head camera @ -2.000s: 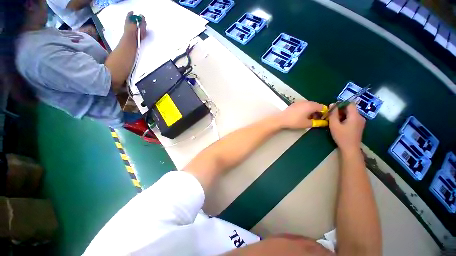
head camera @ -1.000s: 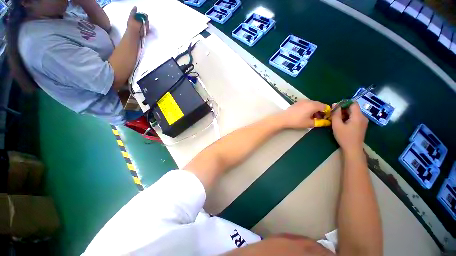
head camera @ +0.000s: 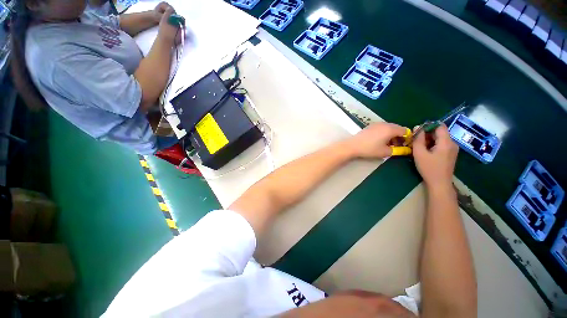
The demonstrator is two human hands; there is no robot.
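Note:
My left hand (head camera: 385,141), with yellow finger cots (head camera: 401,150) on its fingertips, is at the belt edge, its fingertips closed together; a small part between them is mostly hidden. My right hand (head camera: 435,155) holds a green-handled hand tool (head camera: 430,126), whose thin metal end points up and right over the belt. The two hands nearly touch. A blue plastic housing (head camera: 474,138) with dark internal parts lies on the conveyor belt just right of the tool, partly behind its tip.
More blue housings lie along the dark green conveyor belt (head camera: 423,68). A black power unit (head camera: 216,121) with a yellow label and cables sits on the bench (head camera: 298,99) to the left. A neighbouring person (head camera: 93,81) works at a white sheet (head camera: 205,28).
The blue housings have moved right and down along the belt. My hands have shifted only slightly to the right. The neighbour's two hands have come together.

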